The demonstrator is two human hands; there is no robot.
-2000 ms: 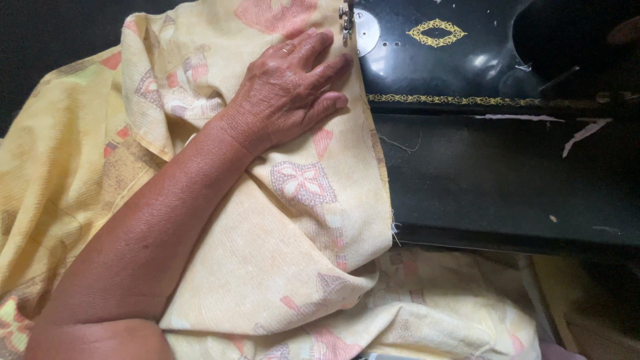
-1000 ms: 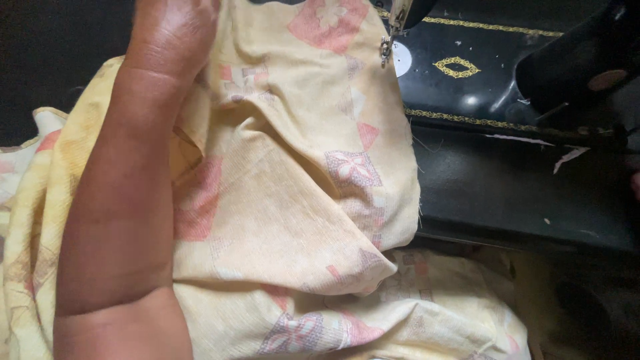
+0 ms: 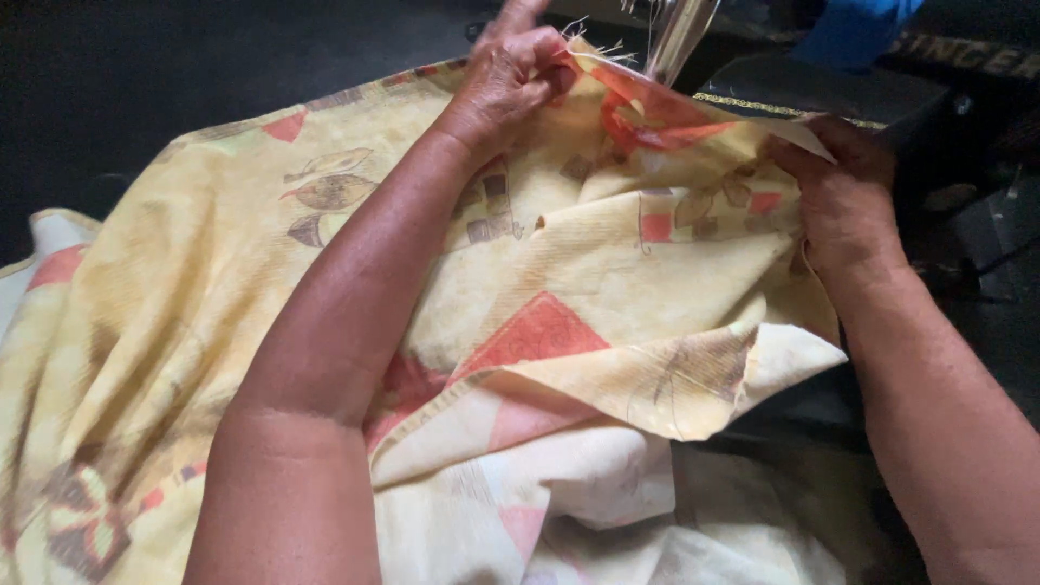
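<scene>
A large piece of yellow printed fabric (image 3: pixel 658 284) with red and brown motifs spreads over the machine bed and hangs toward me in folds. My left hand (image 3: pixel 520 81), at top centre, pinches its frayed upper edge between thumb and fingers, one finger pointing up. At the right my right hand (image 3: pixel 853 195) grips another part of the same edge, the fingers partly hidden by cloth. Between the hands the edge is raised, just below the needle area of a black sewing machine (image 3: pixel 918 57). Loose threads stick out beside my left hand. Whether the needle touches the cloth cannot be told.
The metal needle bar and presser parts (image 3: pixel 678 36) stand at the top, close to my left hand. A blue cloth (image 3: pixel 861 28) lies on the machine arm. Paler fabric (image 3: pixel 601 504) is bunched at the bottom. A dark surface (image 3: pixel 203 57) lies at the upper left.
My right hand has come into view holding the cloth. The fabric, pale side up before, is now turned so that its brighter printed side shows, and it covers most of the machine bed.
</scene>
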